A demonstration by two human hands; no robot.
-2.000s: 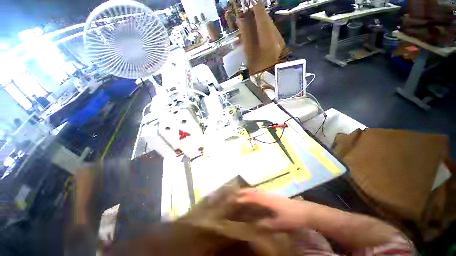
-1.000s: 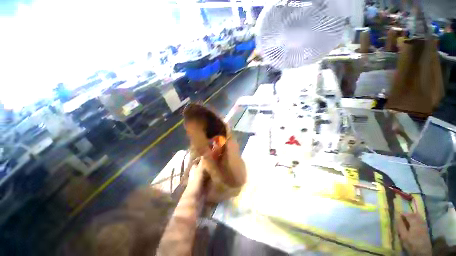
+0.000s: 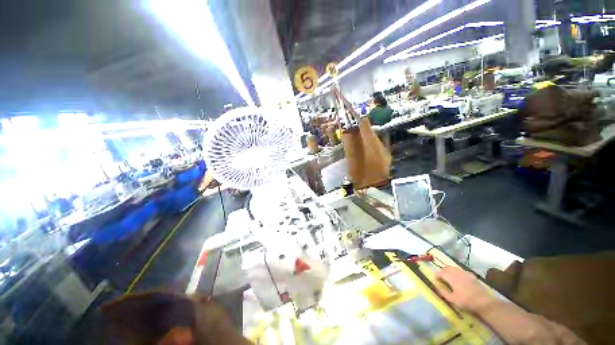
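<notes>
My right hand [image 3: 465, 290] lies on the right part of the taped machine board [image 3: 411, 317], its fingertips just short of a red-and-black tool [image 3: 421, 258]. I see nothing in it. The yellow positioning guide [image 3: 379, 294] is left of the hand, beside the white machine head [image 3: 290, 269] with its red logo. A blurred brown bag piece [image 3: 158, 313] with an orange patch is cut off at the bottom left. My left hand cannot be made out there.
A round white fan [image 3: 249, 148] stands behind the machine. A tan sample bag [image 3: 366, 155] hangs behind it. The control panel [image 3: 413, 199] is at the right rear. Brown bag material [image 3: 573, 296] lies at the lower right. People sit at tables farther back.
The view has swung right and up. The brown piece my left hand held up is now low at the left edge of the work area. My right hand stays near the red tool.
</notes>
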